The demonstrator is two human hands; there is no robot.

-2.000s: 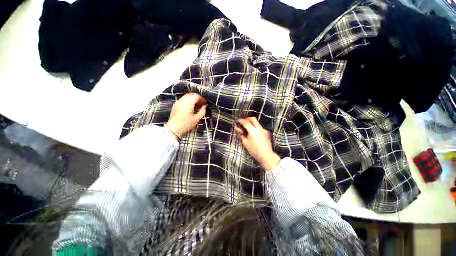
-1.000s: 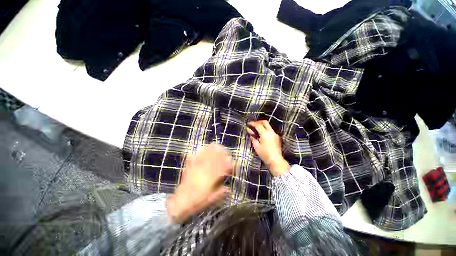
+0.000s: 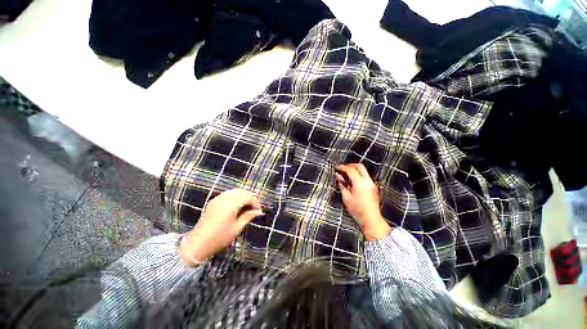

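Note:
A jacket lies with its black, cream and yellowish plaid lining (image 3: 328,122) upward, spread over the table in front of me. My left hand (image 3: 225,222) is on the lower left of the lining, thumb and fingers curled close together; whether they pinch cloth or a thread cannot be told. My right hand (image 3: 362,196) rests on the middle of the lining with fingers bent. A small dark spot shows at its fingertips, too small to identify. A dark slit-like line runs in the lining between the hands.
Dark jackets lie on the white table (image 3: 129,122) at the back left (image 3: 148,32) and back right (image 3: 534,128), the right one showing plaid. A red-and-black checked block (image 3: 566,261) is at the right. Speckled grey floor shows at the left. Hair strands hang at the bottom.
My left hand has left the middle of the lining and moved down and left. My right hand has stayed near the same spot on the cloth. The view has shifted, moving the jackets right.

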